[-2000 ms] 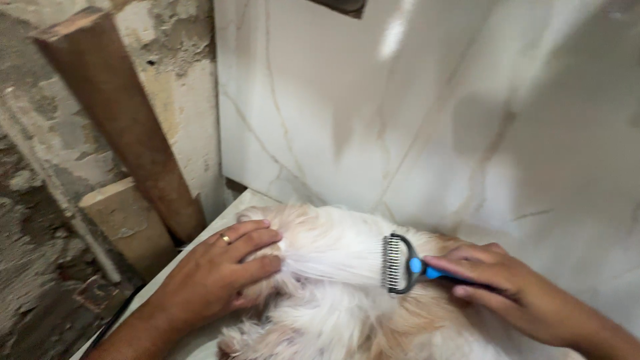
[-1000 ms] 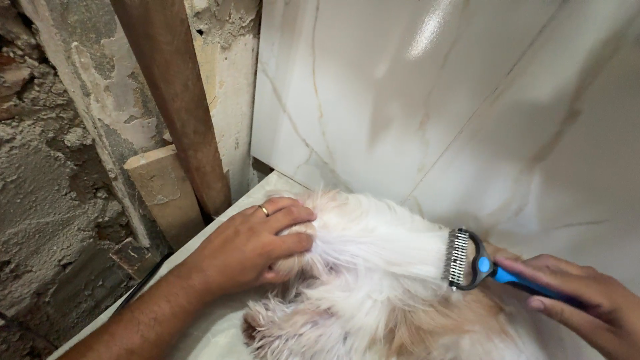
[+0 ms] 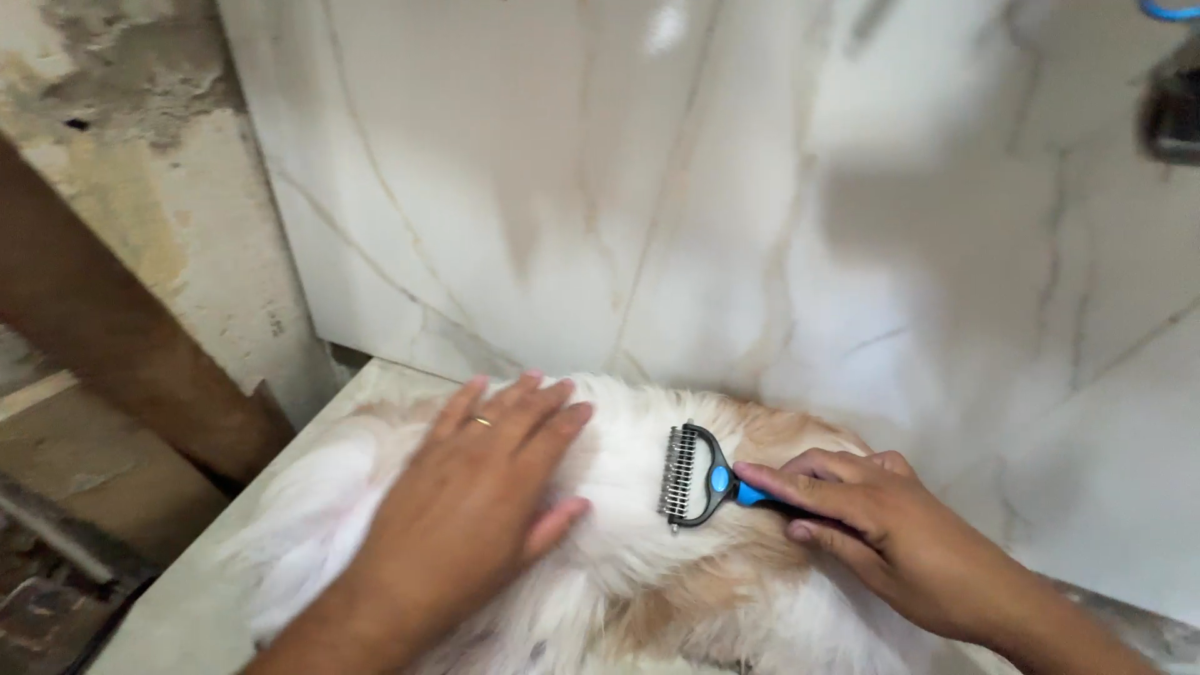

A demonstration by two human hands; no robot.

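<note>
A long-haired white and tan dog (image 3: 647, 562) lies on a pale tabletop, its head not clearly seen. My left hand (image 3: 478, 487), with a ring on one finger, rests spread on the white fur and holds no tool. To its right, my right hand (image 3: 862, 525) grips the black and blue handle of a double-sided dematting rake (image 3: 698, 476). The rake's metal teeth point left and lie at the white coat, beside a tan patch.
Behind the dog stands a marbled white panel (image 3: 562, 187). The pale tabletop (image 3: 178, 600) shows its edge at lower left, near a leaning wooden beam (image 3: 122, 309) and a rough, peeling wall (image 3: 178, 150). A dark object (image 3: 1172, 112) is partly visible at upper right.
My left hand has moved right along the dog's body and now lies flatter, fingers spread. My right hand still holds the rake, now nearer my left hand. The view has shifted.
</note>
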